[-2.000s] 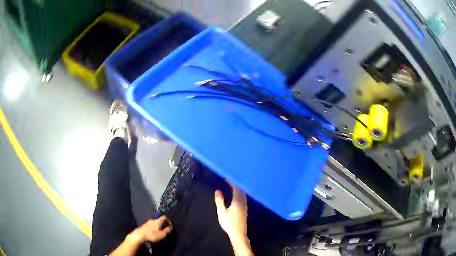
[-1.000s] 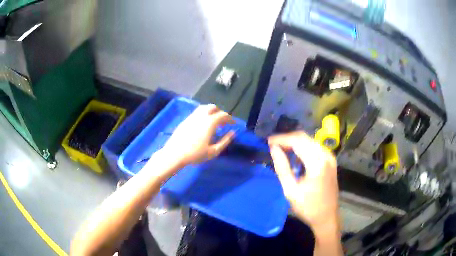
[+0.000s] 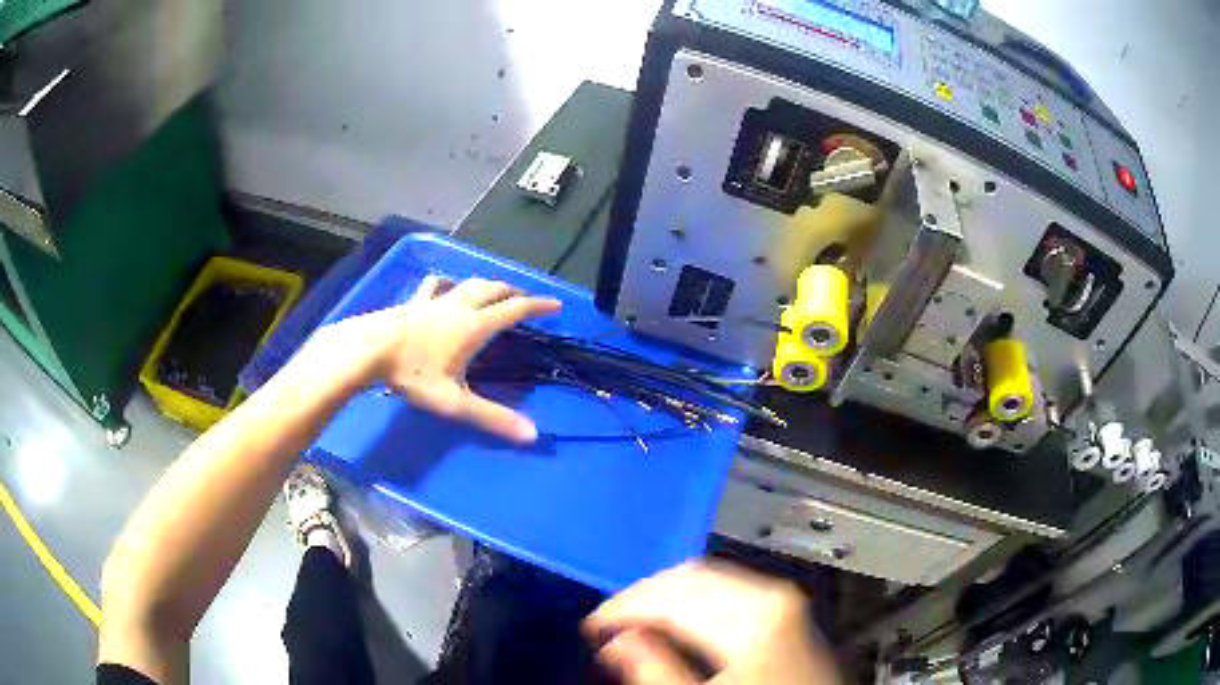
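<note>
Several black cable pieces (image 3: 609, 372) with small coppery tips lie roughly side by side in the blue tray (image 3: 562, 502), their right ends near the tray's right edge by the machine. My left hand (image 3: 455, 351) is over the left part of the tray, fingers spread, partly covering the cables' left ends; it holds nothing that I can see. My right hand (image 3: 716, 629) is low at the front edge of the tray, blurred and cut off by the picture's bottom edge, its fingers bent; whether it holds anything cannot be told.
The grey wire machine (image 3: 723, 121) with yellow rollers (image 3: 819, 308) stands behind and right of the tray. A bench drawer (image 3: 856, 529) is below it. A yellow crate (image 3: 221, 335) and green cabinet (image 3: 121, 228) are at the left. A small white block (image 3: 546, 174) lies on the bench.
My left hand has moved left over the tray and spread its fingers. My right hand has dropped from above the cables to the tray's front edge. The view has shifted towards the machine.
</note>
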